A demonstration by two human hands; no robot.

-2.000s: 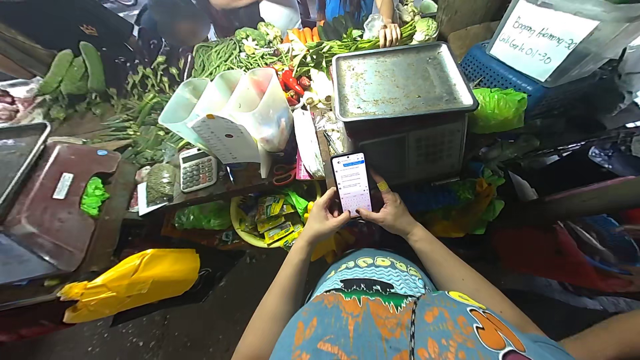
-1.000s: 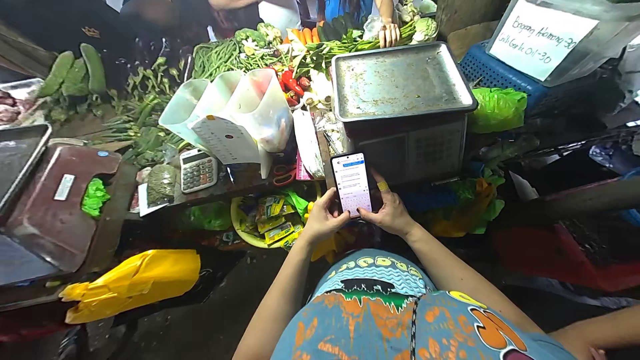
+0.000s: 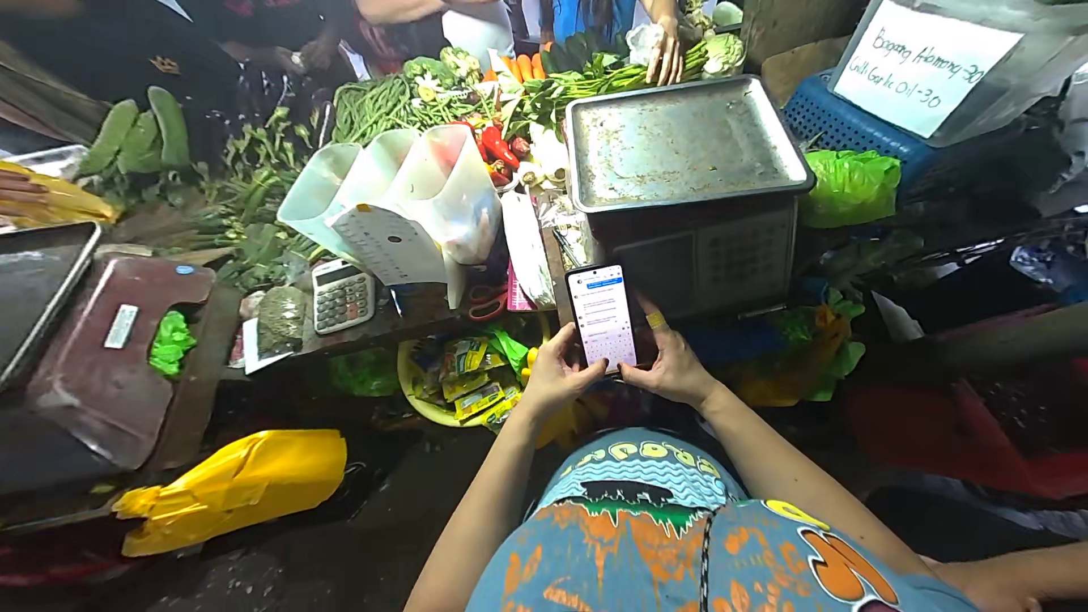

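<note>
A lit smartphone (image 3: 605,314) stands upright between my two hands, a keyboard showing at the bottom of its screen. My left hand (image 3: 557,371) grips its lower left side and my right hand (image 3: 671,361) its lower right side, both thumbs over the keyboard. A yellow band circles a finger of my right hand. Just beyond the phone is a weighing scale with a metal tray (image 3: 688,144). To the left are red-handled scissors (image 3: 487,303), a calculator (image 3: 343,297) and translucent plastic holders (image 3: 446,183) with a paper in front.
Green beans (image 3: 374,110), red peppers (image 3: 500,146) and carrots (image 3: 529,66) cover the stall's far side, where another person's hand (image 3: 667,53) rests on greens. A yellow basin (image 3: 416,399) of packets sits below the edge. A yellow plastic bag (image 3: 246,480) hangs lower left; a blue basket (image 3: 837,119) stands right.
At the far left edge, a yellow bag with a hand by it has come into view. At the lower right, another person's arm has come further in since the oldest frame. My hands stay on the phone.
</note>
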